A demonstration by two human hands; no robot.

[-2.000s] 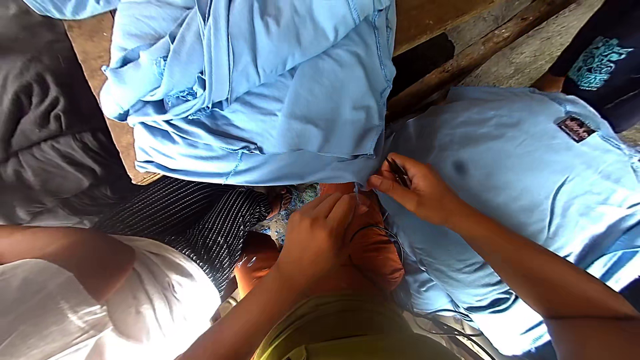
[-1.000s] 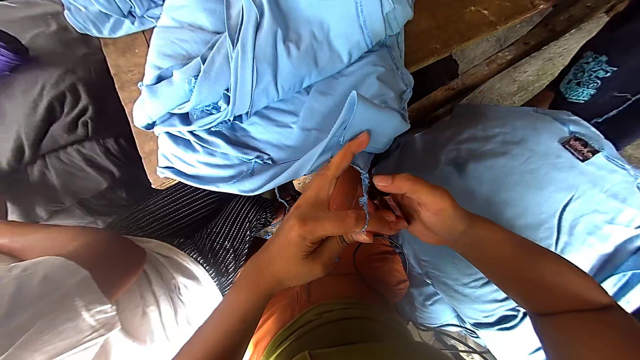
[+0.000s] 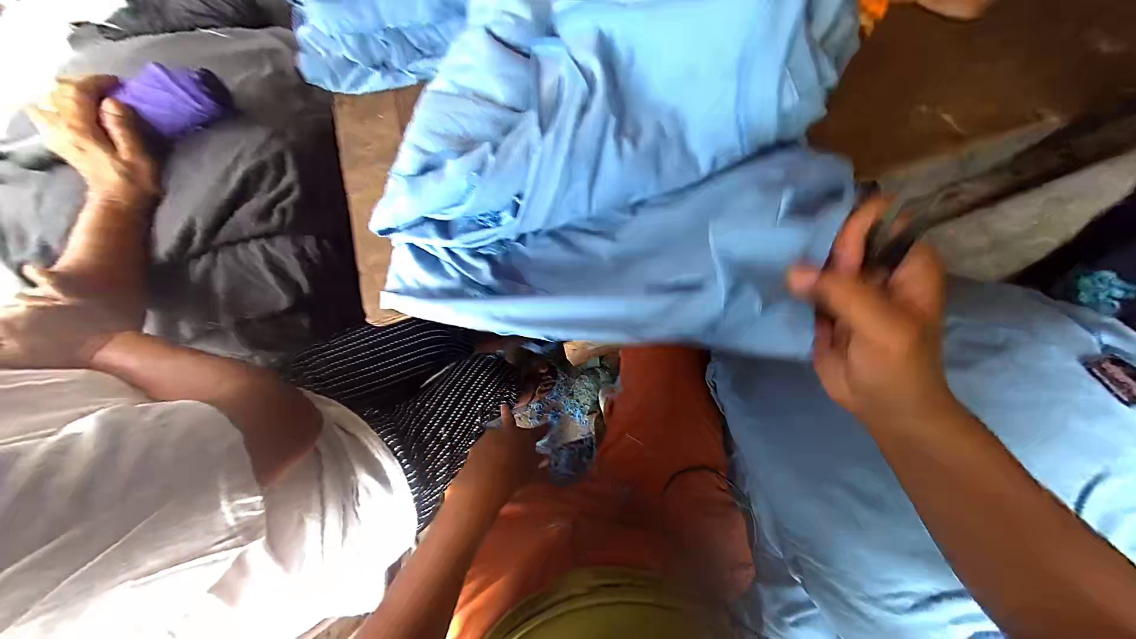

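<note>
A heap of light blue knit fabric [image 3: 612, 115] lies on a brown wooden table [image 3: 355, 195]. At its right corner is my right hand [image 3: 874, 311], fingers curled round a small dark tool, blurred, perhaps thread snips; the hand touches or nearly touches the cloth edge. Low in the middle, my left hand [image 3: 506, 444] is beside a pile of blue thread and fabric scraps [image 3: 568, 408]; its fingers are partly hidden in shadow, and whether it holds anything does not show. Another blue garment [image 3: 852, 461] with a dark label [image 3: 1114, 377] lies beneath my right forearm.
On the left a person in a white garment [image 3: 177, 497] sits close, a hand [image 3: 111, 142] on a purple bundle [image 3: 169, 98] over dark grey cloth [image 3: 240, 195]. A wooden beam [image 3: 1021, 169] runs at the upper right. Part of another person's hand shows at the top right.
My hands were together at the cloth's lower edge and are now apart: the left is lower, by the scraps, the right is up at the cloth's corner. The view has shifted left.
</note>
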